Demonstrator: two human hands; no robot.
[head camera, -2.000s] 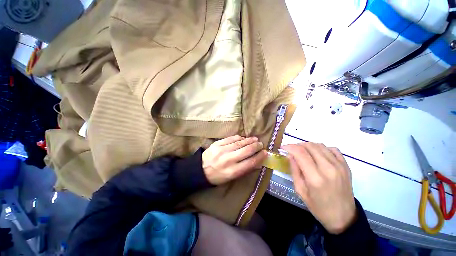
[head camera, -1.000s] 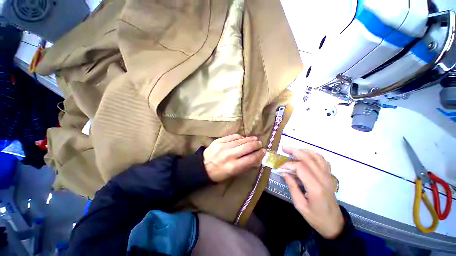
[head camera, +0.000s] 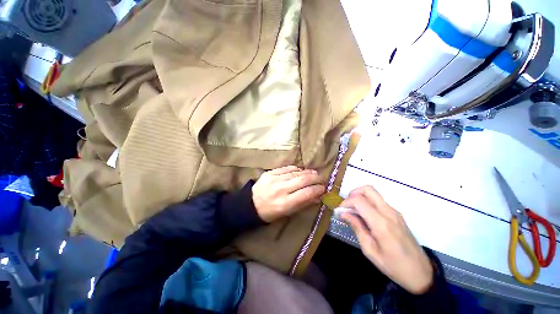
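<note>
A tan jacket (head camera: 159, 147) lies bunched over the table and lap, its shiny beige lining (head camera: 264, 116) showing. A zipper (head camera: 310, 239) with shiny teeth runs along its front edge. My left hand (head camera: 288, 193) lies flat on the cloth just left of the zipper, fingertips at the teeth. My right hand (head camera: 384, 236) pinches a small yellow gauge piece (head camera: 332, 200) that lies across the zipper edge beside my left fingertips. A whitish bit shows at my right fingertips; I cannot tell what it is.
The white sewing machine (head camera: 466, 55) stands at the upper right, its presser foot area brightly lit. Shears (head camera: 522, 233) with red and yellow handles lie on the table at right. A grey vented machine panel (head camera: 49, 15) is at upper left. A blue object (head camera: 12, 211) is at far left.
The yellow piece has shifted and turned at the zipper edge, showing less of its length. My right fingers have changed their hold. My left hand has barely moved. The view has shifted slightly.
</note>
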